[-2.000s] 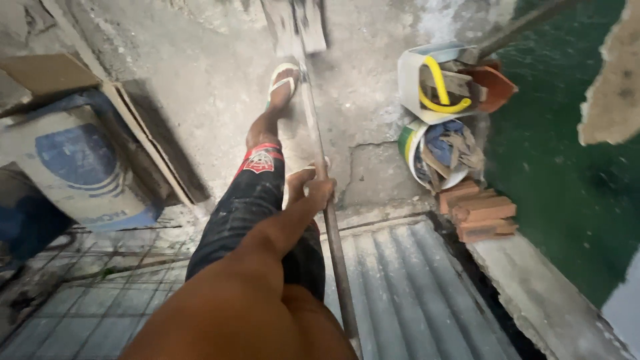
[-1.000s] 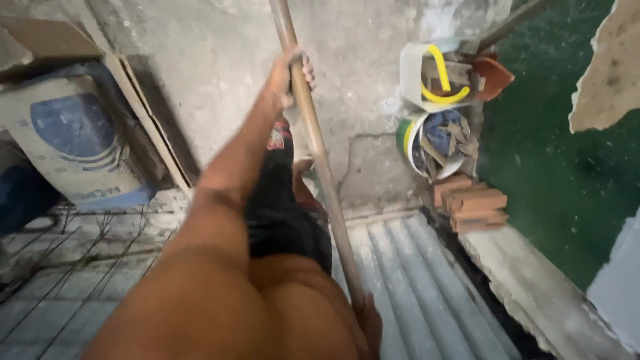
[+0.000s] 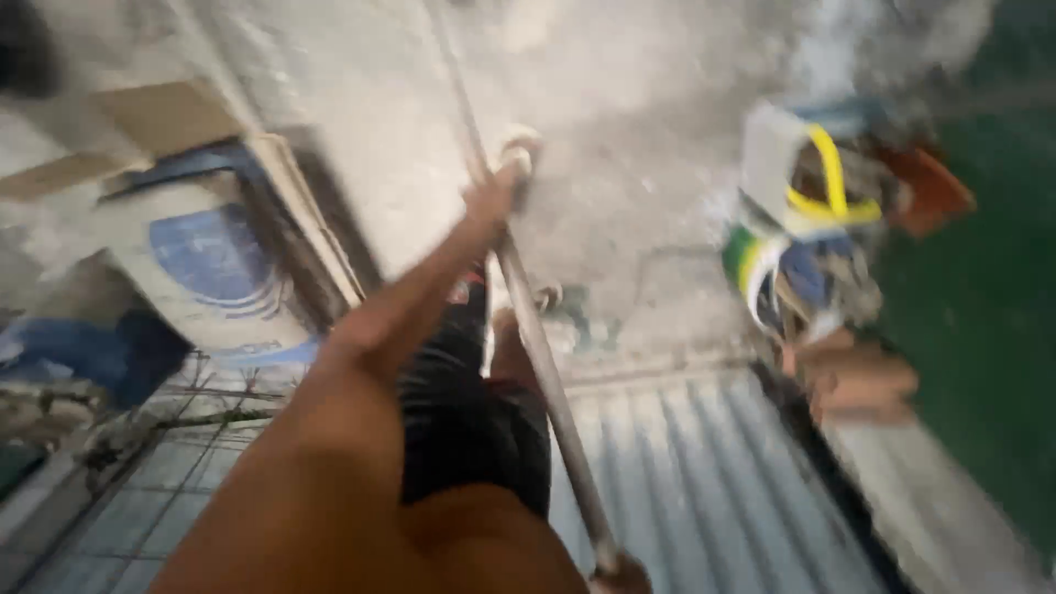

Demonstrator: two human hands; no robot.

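Observation:
A long pole runs slanting from the top of the view down to the bottom, over the floor and in front of my legs. My left hand, at the end of the outstretched arm, is closed round its upper part. Low in the view, my right hand grips the lower end, partly cut off by the frame edge. The pole's far end is out of view. Motion blur hides the details of the fingers. My feet in sandals stand on either side of the pole.
Rough concrete floor lies ahead. At left are a paper sack, cardboard and wire mesh. At right stand a container with a yellow tube, a bucket of scraps and bricks. Corrugated sheeting lies below.
My left hand first went farther up the pole and is now somewhat lower in the view than a second ago. My right hand, out of sight at first, has come into view. The view has blurred.

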